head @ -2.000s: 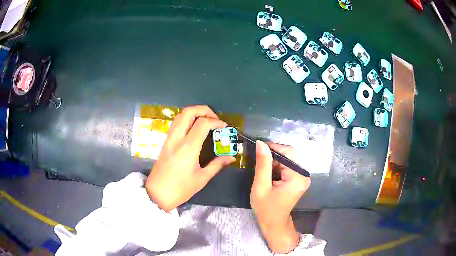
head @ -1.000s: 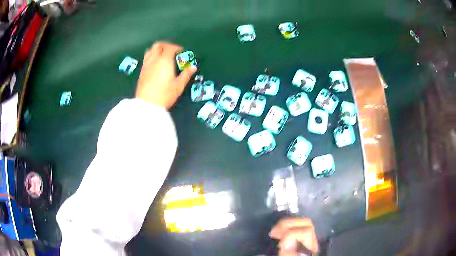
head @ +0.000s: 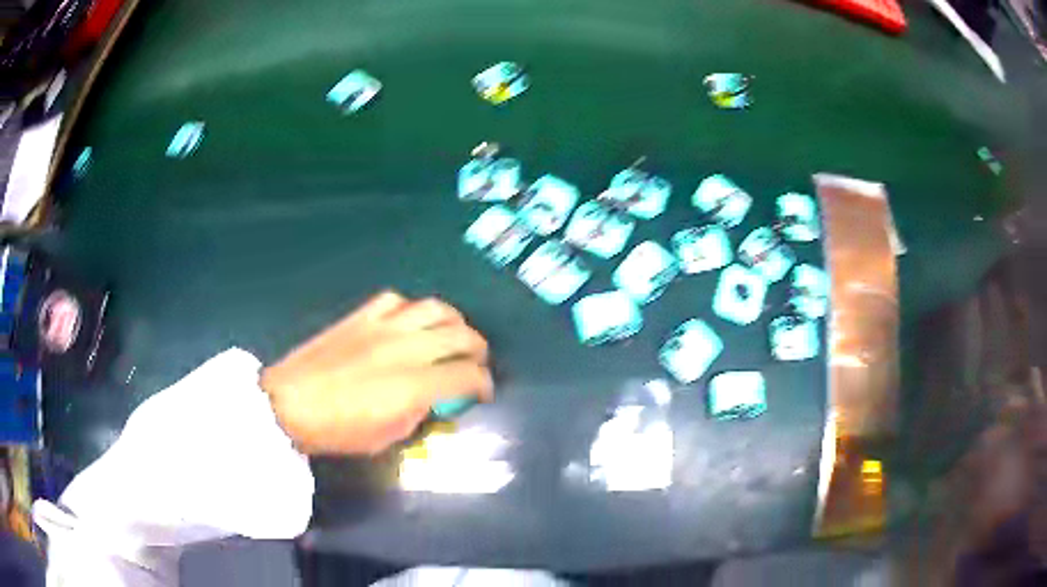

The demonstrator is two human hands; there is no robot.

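Observation:
My left hand [head: 379,373] is palm down over the mat, blurred, with its fingers curled over a module whose light-blue edge [head: 454,406] shows under the fingertips; the rest of it is hidden. The amber tape strip [head: 419,453] lies just below the fingers, partly covered and washed out by glare. Many loose light-blue and white modules [head: 606,317] lie right of the hand. A module with a yellow piece [head: 502,83] lies at the far side, and another [head: 728,89] lies further right. My right hand is not in view.
A copper-brown strip [head: 861,310] with an amber near end lies at right. A shiny pale patch [head: 631,453] is below the modules. A black box with a round label [head: 60,320] is at left. A red object [head: 867,12] is at the far edge.
My left hand has come back from the far side towards the amber tape. The yellow-marked module it held now lies at the far side. My right hand has left the picture; the view has shifted.

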